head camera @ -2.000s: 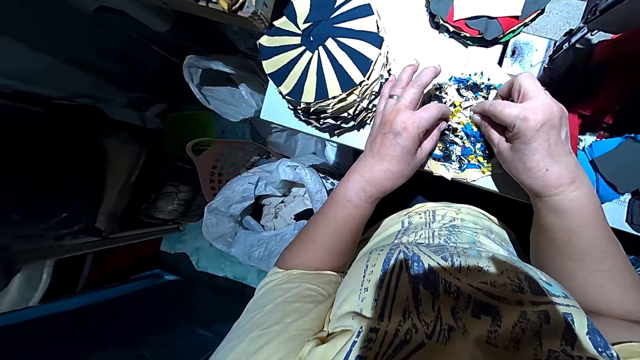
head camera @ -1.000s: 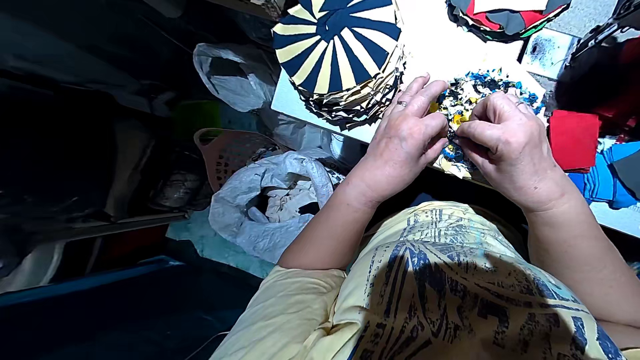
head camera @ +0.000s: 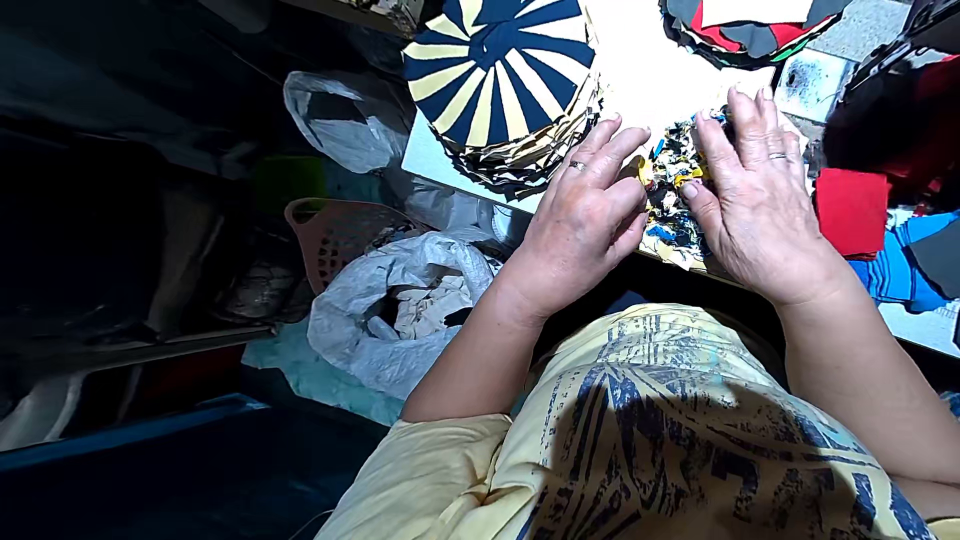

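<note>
A heap of small multicoloured fabric scraps (head camera: 675, 187) lies at the near edge of the white table, between my hands. My left hand (head camera: 589, 217) rests at the heap's left side, its fingers bent and the thumb close to the index finger; whether a scrap is pinched there cannot be told. Spread over the right part of the heap is my right hand (head camera: 757, 195), palm down, fingers apart, holding nothing visible. Left of the heap stands a stack of round fabric pieces (head camera: 502, 82), the top one with navy and cream rays.
Red cloth squares (head camera: 851, 210) and blue cloth pieces (head camera: 892, 262) lie to the right. Another round stack (head camera: 750, 30) sits at the back. Below the table's left edge are a white sack (head camera: 360, 337) holding scraps, a pink basket (head camera: 330, 240) and a plastic bag (head camera: 360, 127).
My right hand has gone from bent, gathered fingers to lying flat and spread over the scraps. My left hand stays at the heap's left side.
</note>
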